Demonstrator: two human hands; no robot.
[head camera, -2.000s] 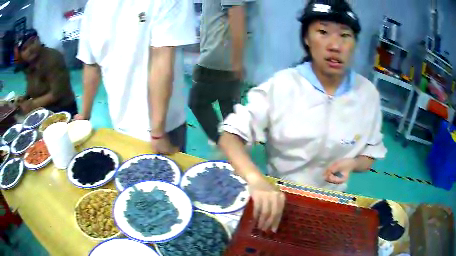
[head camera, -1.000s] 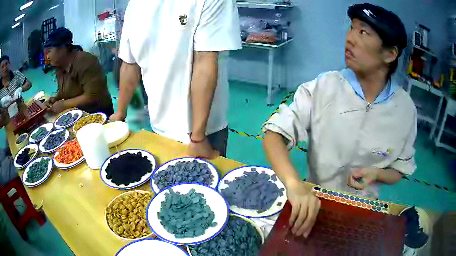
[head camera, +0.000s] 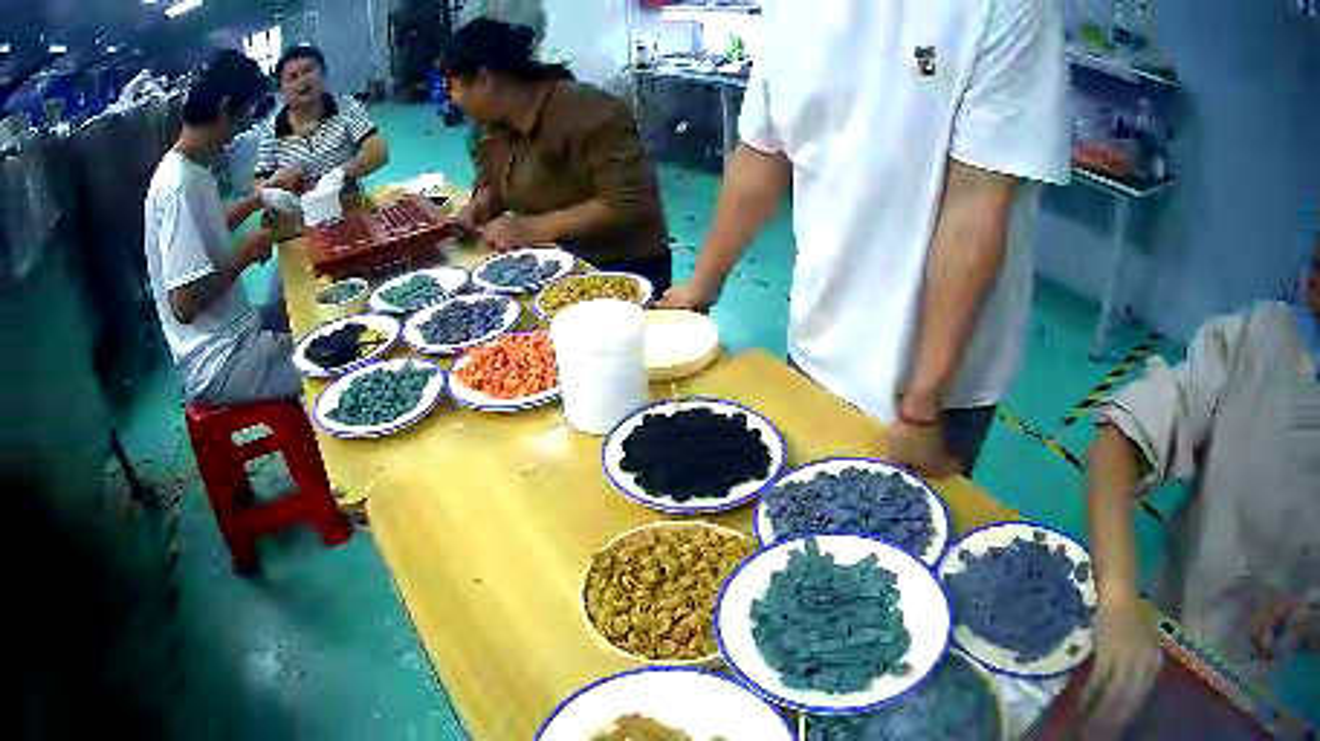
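Neither of my hands is in the picture. Nearest in front of me, a blue-rimmed plate of teal pieces rests over a bowl of darker teal pieces. A bowl of mustard pieces is left of it. A plate with a small pale yellow heap is cut off by the bottom edge. Plates of black pieces and grey-blue pieces lie behind, with another grey-blue plate at right. The dark-red tray is partly visible at lower right, another person's hand on it.
A white tub stands beside a round white lid or dish. Farther are an orange-red plate, several other plates and a second red tray. A person in white stands at the table; others sit farther down. A red stool stands left.
The view has swung left, so the table's far end and more seated people show. The near red tray and the person behind it have shifted to the right edge.
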